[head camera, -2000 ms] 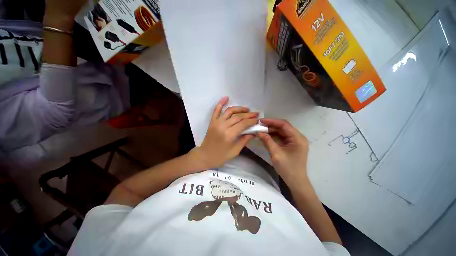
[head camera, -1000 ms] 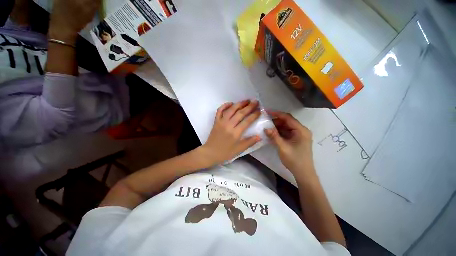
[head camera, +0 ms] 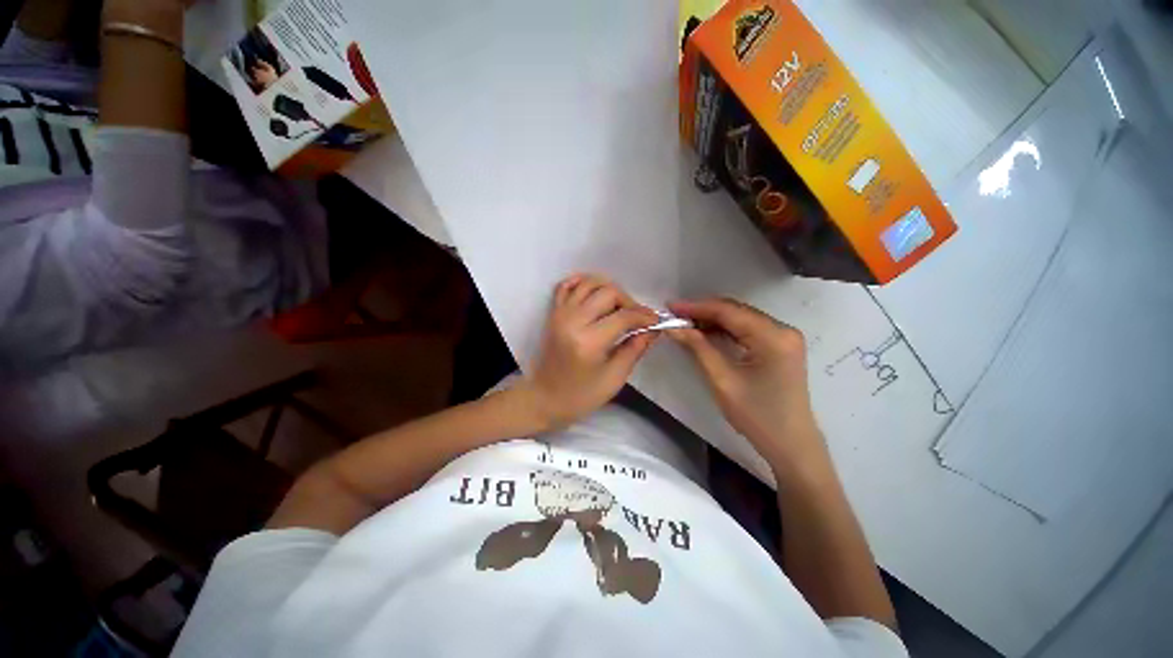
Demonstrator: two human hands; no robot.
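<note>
A large white sheet point(head camera: 540, 142) lies in front of me, with its near corner bent up between my hands. My left hand point(head camera: 589, 345) grips the sheet's near edge with its fingers curled over it. My right hand point(head camera: 753, 366) pinches the same bent edge between thumb and forefinger, just right of my left hand. Whether a small sticker is between the fingertips cannot be told. An orange and black retail box point(head camera: 823, 148) stands on the table beyond my right hand, apart from both hands.
Another retail box point(head camera: 302, 84), white side showing, is at the upper left by a co-worker's arm point(head camera: 139, 167). Clear glossy sheets point(head camera: 1029, 296) lie at the right of the white table point(head camera: 836, 437). A yellow scrap point(head camera: 696, 10) shows behind the orange box.
The white sheet has swung upright and covers more of the yellow scrap. Its near corner, spread flatter a second ago, is now folded narrow between my fingers. The view has shifted slightly.
</note>
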